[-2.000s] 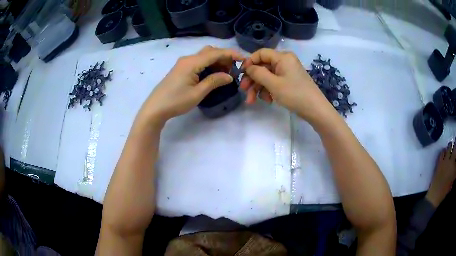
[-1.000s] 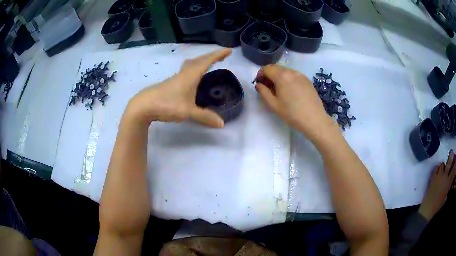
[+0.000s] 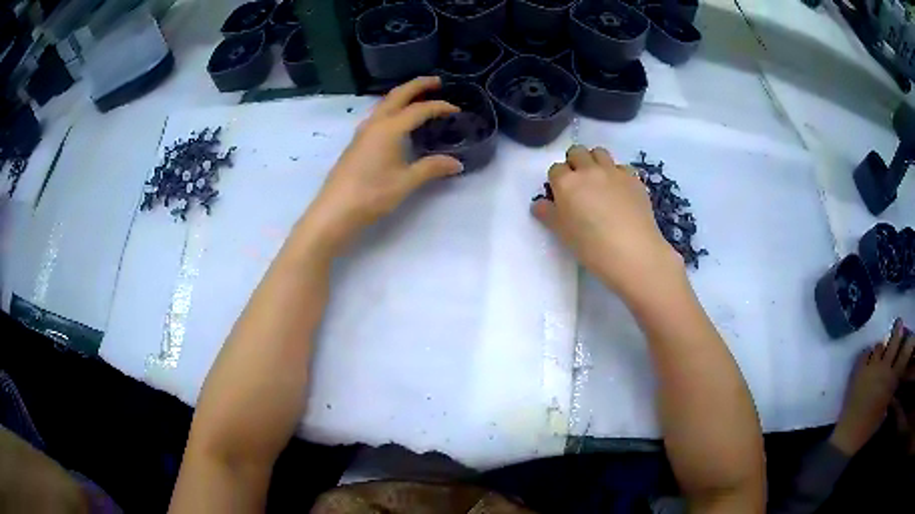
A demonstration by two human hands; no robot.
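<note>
A dark housing cup (image 3: pixel 476 151) stands open side up at the front of the stacked cups, next to another housing cup (image 3: pixel 534 97). My left hand (image 3: pixel 386 151) is around its left side, thumb at the front and fingers over the rim. My right hand (image 3: pixel 600 201) is to the right, palm down over the sheeting, with a small dark clip (image 3: pixel 543 191) at its fingertips. A loose pile of small dark clips (image 3: pixel 674 213) lies just right of it, partly hidden by the hand.
Several housing cups (image 3: pixel 396 42) stand at the back by a green post (image 3: pixel 323 45). Another clip pile (image 3: pixel 188 176) lies left. A translucent shell (image 3: pixel 128 60) is at far left. Cups (image 3: pixel 846 295) and another person's hand (image 3: pixel 875 376) are at right.
The housing cup has moved away from me, up to the stacked cups, with my left hand at it. My right hand has moved right and nearer to me, towards the right clip pile.
</note>
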